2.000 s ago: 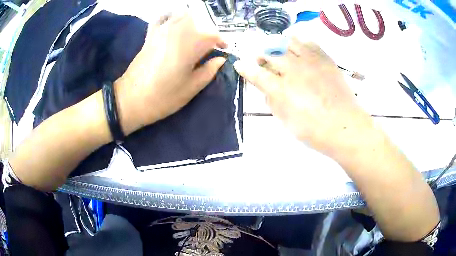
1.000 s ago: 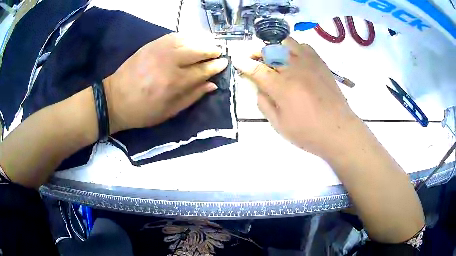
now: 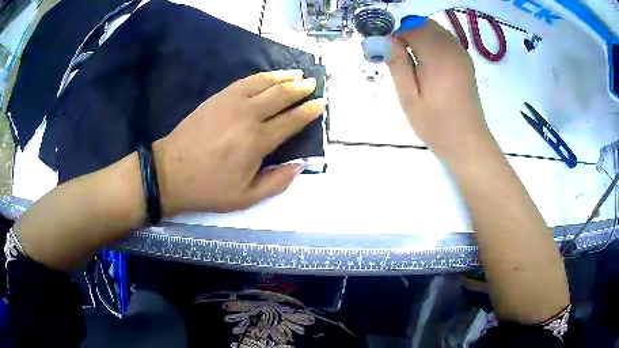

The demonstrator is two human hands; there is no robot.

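Note:
A dark navy cut panel (image 3: pixel 197 64) lies left of the presser foot and needle area (image 3: pixel 330 19), its right edge just below the foot. A narrow pale edge shows at its lower right corner. My left hand (image 3: pixel 237 139) lies flat on the panel, fingers slightly apart, fingertips near the right edge and thumb at the lower edge. My right hand (image 3: pixel 438 88) is right of the needle, fingertips beside the ribbed dial (image 3: pixel 374 22) and its pale cap (image 3: pixel 377 49). Whether it grips anything cannot be told.
Shears with red loop handles (image 3: pixel 490 41) lie beyond my right hand. Dark blue snips (image 3: pixel 550 134) lie at the right. Blue lettering shows on the white machine head (image 3: pixel 536 12). A ruler strip (image 3: pixel 326 258) follows the near edge. More dark, pale-edged cloth (image 3: pixel 47 61) lies at the left.
My left hand has gone from fingertips bunched at the panel's edge to lying flatter on it. My right hand has moved up and away from the cloth edge. The panel's lower edge sits higher.

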